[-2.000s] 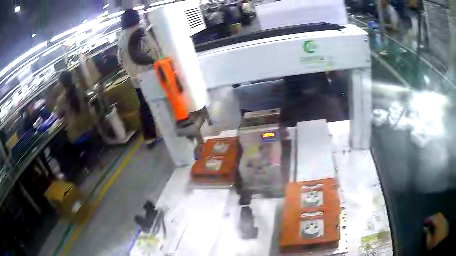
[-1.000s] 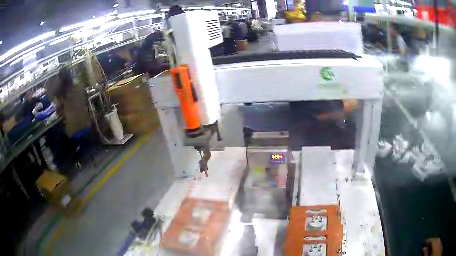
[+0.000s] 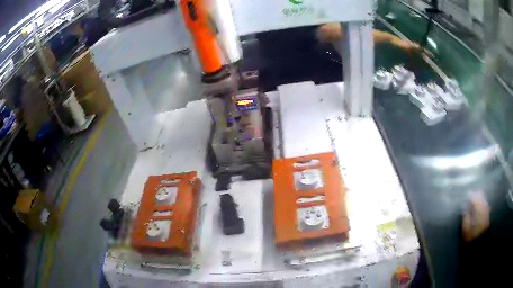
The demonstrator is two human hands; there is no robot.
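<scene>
Two orange fixtures stand on the white machine table, one at left (image 3: 140,216) and one at right (image 3: 285,216). Each shows two white plug adapters in its openings, such as the lower one at right (image 3: 313,217). The covers lie closed. My right hand (image 3: 476,216) is small and blurred at the right, over the dark green bench, apart from the fixtures; whether it holds anything I cannot tell. My left hand is out of the picture.
An orange screwdriver (image 3: 202,42) hangs from the white gantry (image 3: 143,42). The grey screw feeder (image 3: 239,126) is behind the fixtures. Loose white adapters (image 3: 430,104) lie on the bench near another person's arm (image 3: 394,40). A red knob (image 3: 401,277) is front right.
The left fixture has slid forward from under the gantry, out to the front beside the right one. The view has tilted down and shifted right. My right hand shows further up in the picture.
</scene>
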